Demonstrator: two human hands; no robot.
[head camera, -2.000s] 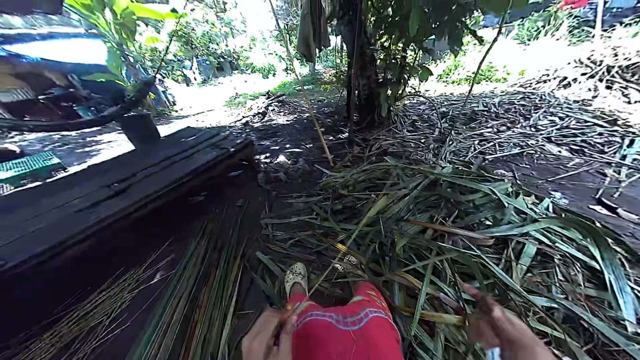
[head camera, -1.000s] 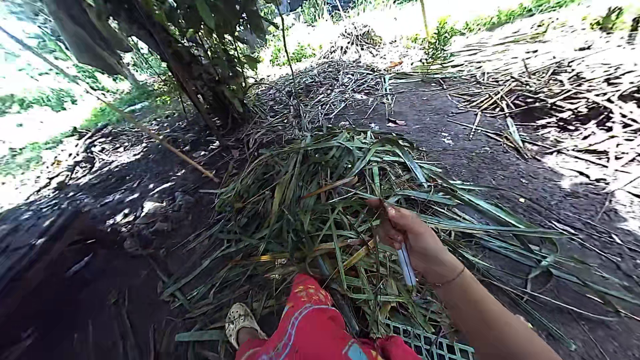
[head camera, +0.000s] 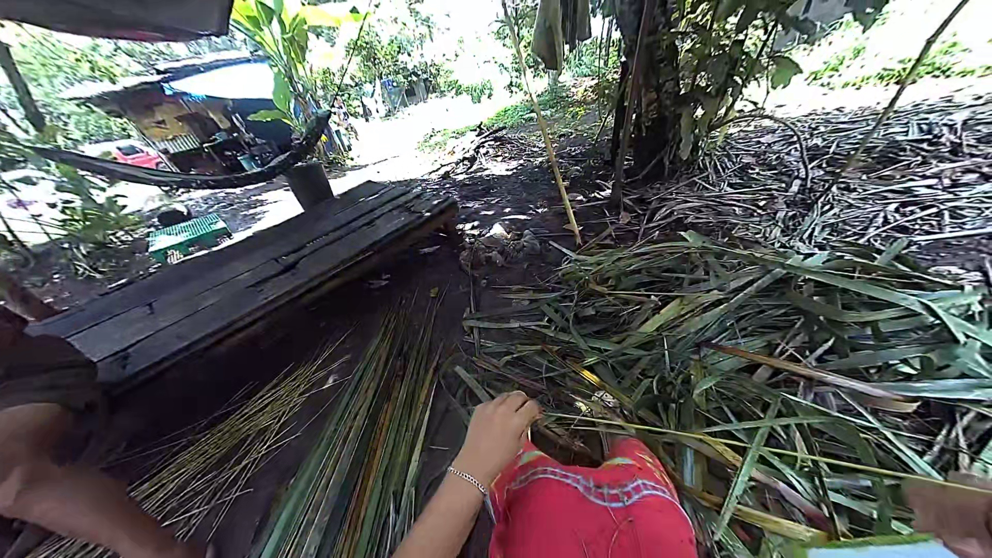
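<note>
My left hand (head camera: 500, 430), with a bracelet at the wrist, is closed on one end of a thin yellow-green leaf midrib (head camera: 721, 435) above my red-clothed lap (head camera: 593, 511). The midrib runs right to my right hand (head camera: 949, 508), which is blurred at the lower right edge. That hand seems closed on a knife, with a pale, flat blade (head camera: 876, 549) beside it; its handle is not visible. A heap of green palm leaves (head camera: 744, 325) lies in front and to the right. Long leaf strips (head camera: 364, 434) and a pile of thin midribs (head camera: 240, 442) lie at left.
A dark plank bench (head camera: 256, 271) stands at left, with a green crate (head camera: 188, 236) beyond it. Another person's bare limb (head camera: 77, 496) shows at the lower left. A slanting pole (head camera: 546, 132) and a tree trunk (head camera: 647, 101) stand ahead. Dry leaves (head camera: 914, 170) cover the ground at right.
The view has swung left since one second ago, when it showed more of the ground at right. My left hand, out of view then, is now visible on the midrib.
</note>
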